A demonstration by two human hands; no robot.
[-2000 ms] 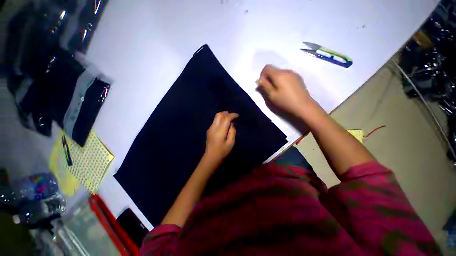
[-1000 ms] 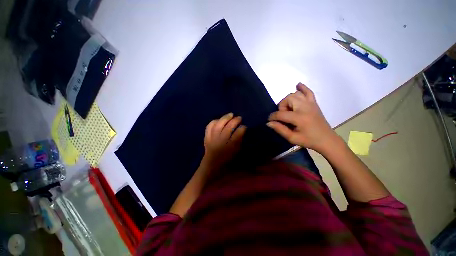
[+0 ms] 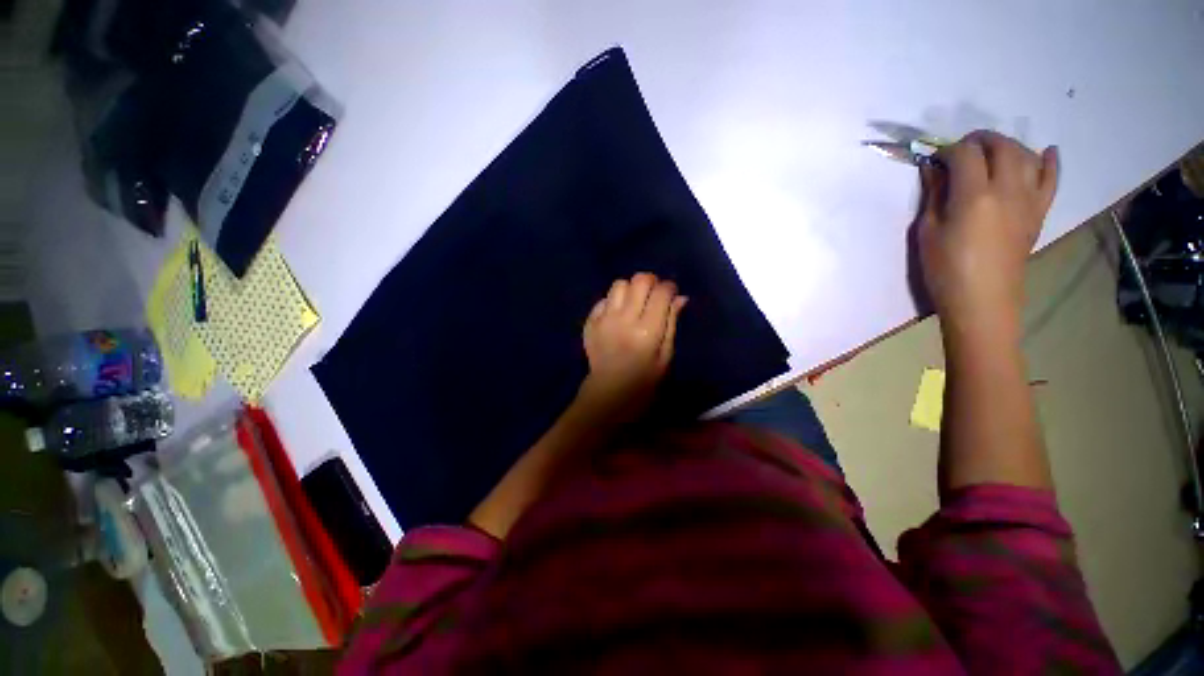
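A black garment (image 3: 515, 264) lies flat and folded on the white table, its narrow corner pointing away from me. My left hand (image 3: 634, 330) rests on it with fingers curled; whether it pinches the cloth cannot be told. My right hand (image 3: 980, 218) is over the handles of the thread snips (image 3: 903, 145) at the right of the table. The blades stick out to the left of my fingers. The hand covers the handles, so whether it grips them is hidden.
Packed garments (image 3: 244, 145) lie at the far left. Yellow dotted sheets (image 3: 251, 324) with a pen (image 3: 198, 281), water bottles (image 3: 108, 423), empty bags (image 3: 218, 541) with red edges and a smartphone (image 3: 346, 508) are at the left. A yellow tag (image 3: 928, 399) lies on the floor beyond the table edge (image 3: 858, 347).
My right hand has moved from the garment's right edge out to the snips. My left hand stays on the garment with its fingers curled.
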